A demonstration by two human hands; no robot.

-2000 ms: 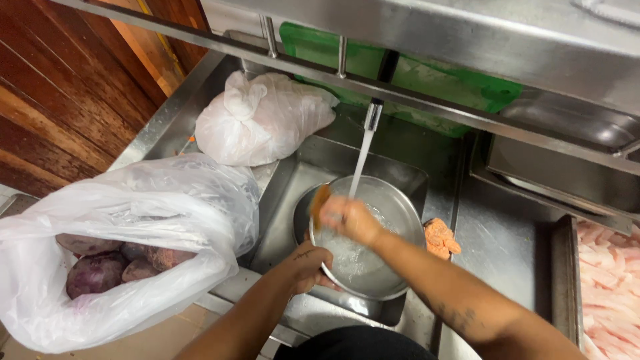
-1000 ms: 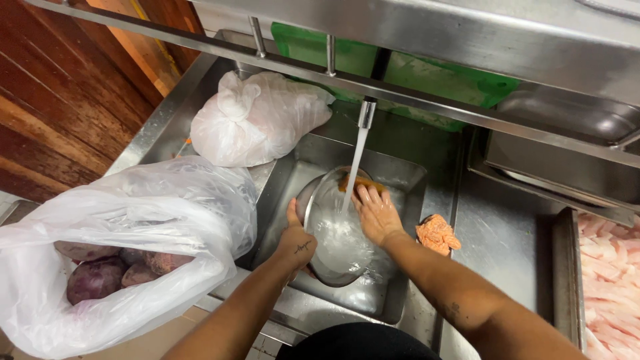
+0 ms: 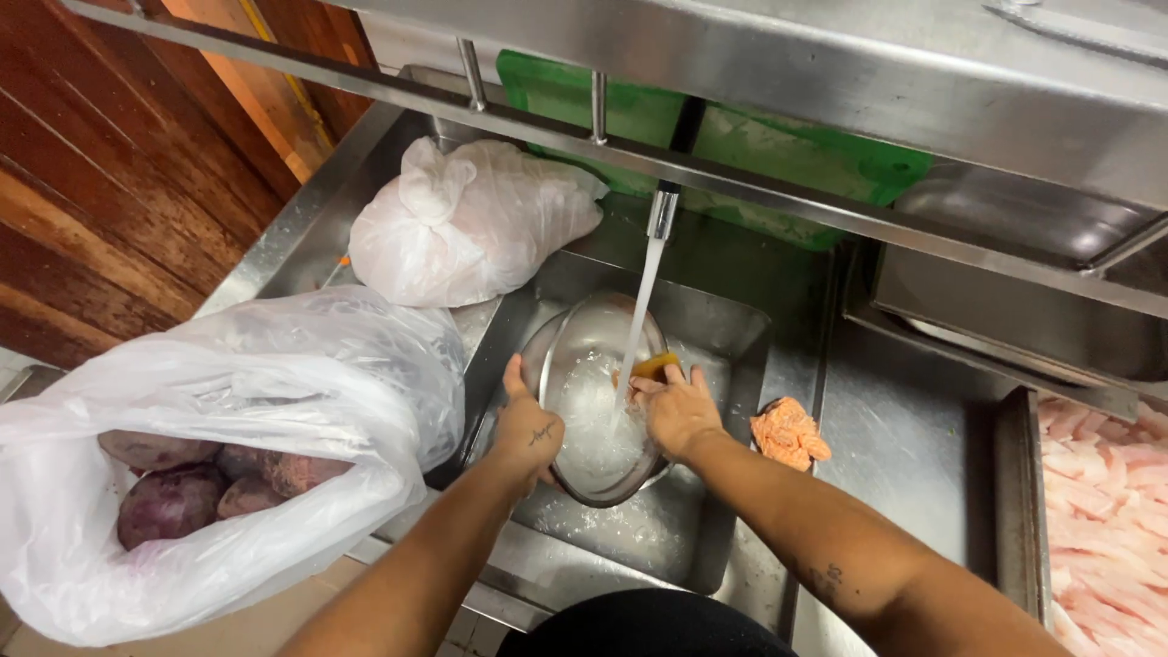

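Observation:
A metal bowl (image 3: 593,365) is tilted in the steel sink basin (image 3: 744,319), with another rounded vessel partly visible behind its left side. Water runs from the faucet (image 3: 663,214) into the bowl. My left hand (image 3: 531,429) grips the bowl's left rim, thumb on the outside. At the right rim, my right hand (image 3: 677,406) holds a yellow-brown sponge (image 3: 655,367) under its fingers, close to the stream. A crumpled orange cloth (image 3: 789,433) lies on the steel ledge right of the basin.
An open plastic bag (image 3: 365,365) of beets (image 3: 172,506) stands at left. Behind it sits a tied white bag (image 3: 474,224). A steel rail (image 3: 547,137) crosses above the sink before green boards (image 3: 766,164). A tray of pale meat strips (image 3: 1104,520) is at far right.
Two seconds ago my right hand was over the bowl's upper left part; it is now at the right rim with the sponge. The bowl has tipped from a flatter position to a steeper tilt.

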